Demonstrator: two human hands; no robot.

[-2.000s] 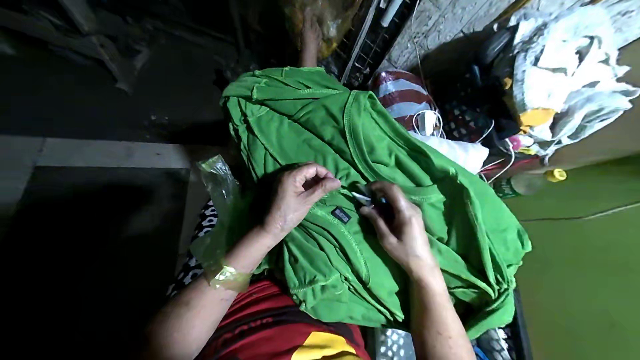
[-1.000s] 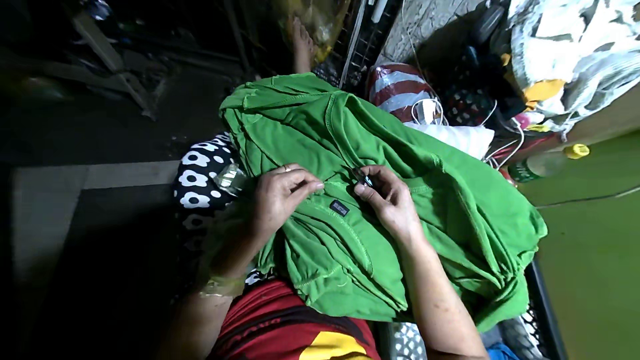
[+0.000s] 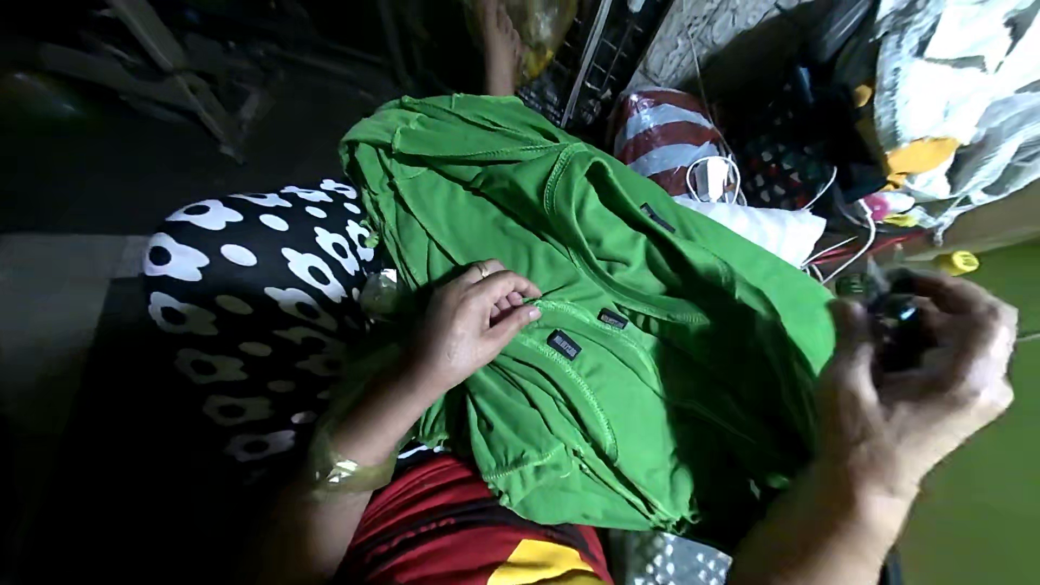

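Observation:
Several green fabric garments [image 3: 487, 195] lie layered across my lap, with serged seams, curved neckline edges and small dark labels [image 3: 564, 344]. My left hand [image 3: 479, 325] pinches the edge of a green neckline between thumb and fingers, just left of two labels. My right hand [image 3: 918, 366] is raised at the right, off the cloth, with its fingers closed around a small dark tool [image 3: 894, 313] with a thin pointed tip; its exact kind is unclear. A strip of clear yellowish plastic circles my left wrist.
A black cushion or cloth with white flowers [image 3: 260, 276] is at the left. Behind the garments are a red-and-white striped bundle [image 3: 670, 134], a white cable with an adapter [image 3: 715, 179], and white plastic bags [image 3: 959, 89]. A bare foot [image 3: 500, 41] shows at the top.
My right hand has moved away from the neckline to the right, with the dark tool in it. My left hand stays at the cloth. A second label now shows beside the first.

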